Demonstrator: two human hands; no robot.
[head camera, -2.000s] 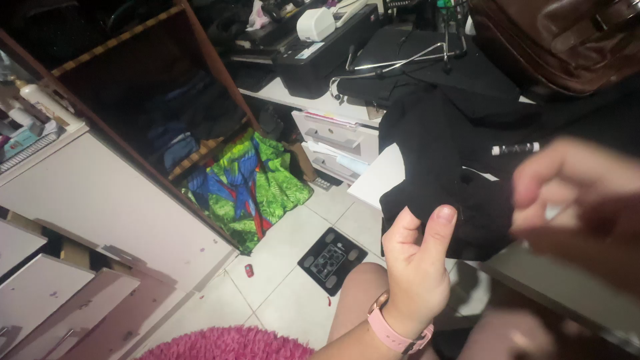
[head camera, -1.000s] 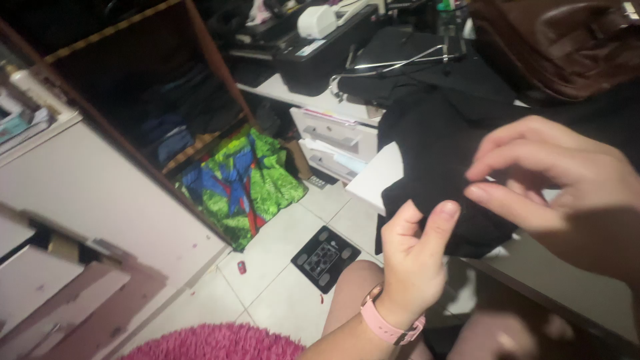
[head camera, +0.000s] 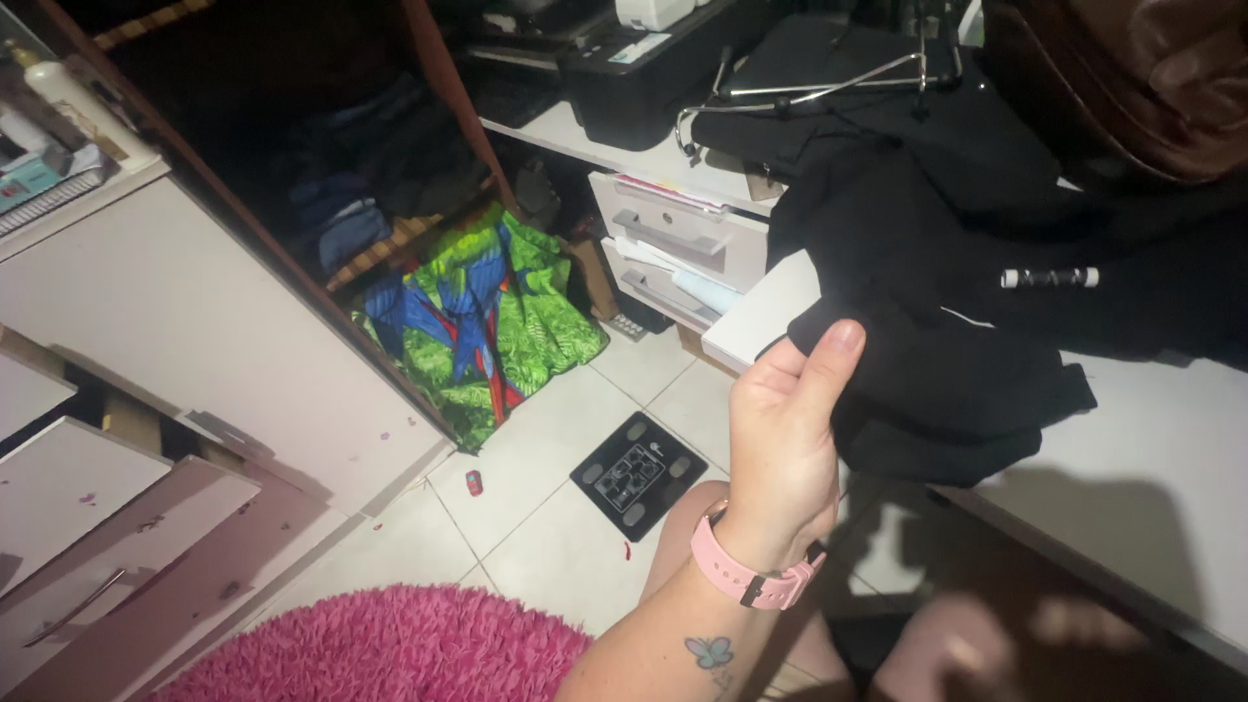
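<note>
My left hand (head camera: 795, 419), with a pink watch strap (head camera: 746, 575) on its wrist, pinches the edge of a black cloth (head camera: 907, 322) between thumb and fingers. The cloth drapes over the white desk (head camera: 1150, 468). Just beyond my fingers, a white sheet-like piece (head camera: 770, 307) juts out beside the cloth. A thread spool (head camera: 1049, 278), dark in the middle with white ends, lies on the black fabric, and a short white strand (head camera: 967, 317) shows nearer my hand. My right hand is out of view.
White drawers (head camera: 682, 229) stand partly open under the desk. A brown leather bag (head camera: 1131, 88) and a metal wire stand (head camera: 829, 93) are on top. The floor holds a bathroom scale (head camera: 639, 476), a pink shaggy rug (head camera: 390, 648), a small red object (head camera: 474, 483) and bright green patterned fabric (head camera: 546, 322).
My right hand, in view over the black cloth in both earlier frames, has left the picture. My left hand keeps much the same raised, pinched pose.
</note>
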